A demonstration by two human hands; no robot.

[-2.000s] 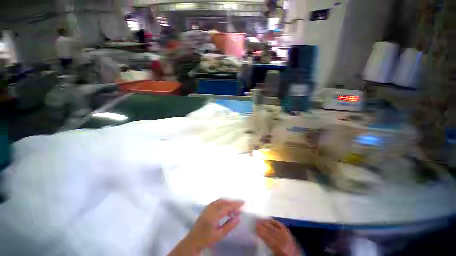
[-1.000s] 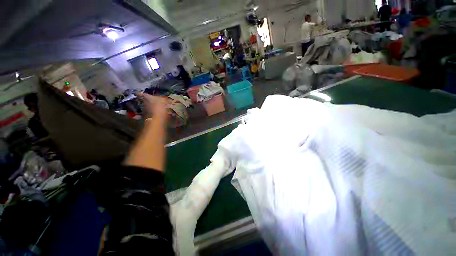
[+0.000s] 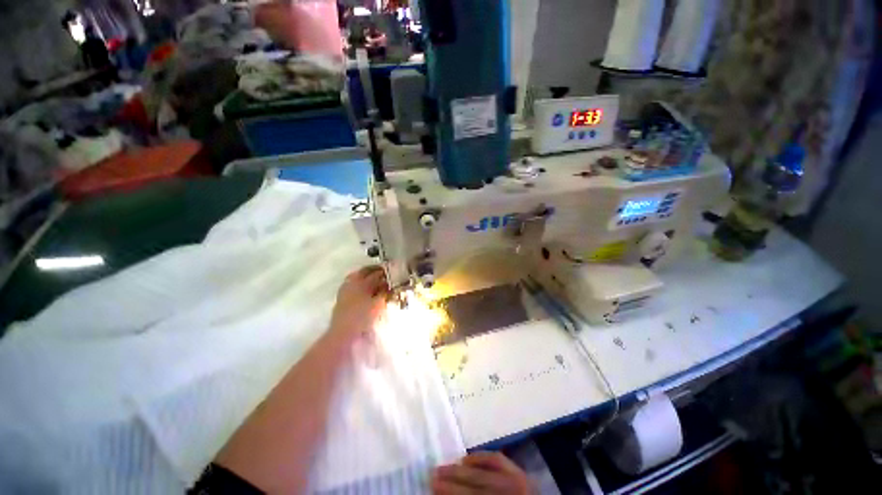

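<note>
The white fabric, faintly striped in its lower part, covers the left side and runs under the sewing machine head. A bright lamp glares over the presser foot and needle area, hiding its details. My left hand reaches across the fabric, its fingertips close to the left of the needle area; glare and angle hide whether they pinch the cloth. My right hand, partly cut off by the bottom edge, has its curled fingers at the fabric's right border, by the table's front edge.
A blue upright unit and a control box with red digits stand behind the head. Thin tools lie right of the dark plate. A white roll hangs below the table edge. Thread cones stand upper right.
The view has swung right, from the green table back to the machine. My left hand, earlier stretched out at the left away from the fabric, is now near the needle. My right hand has come into view.
</note>
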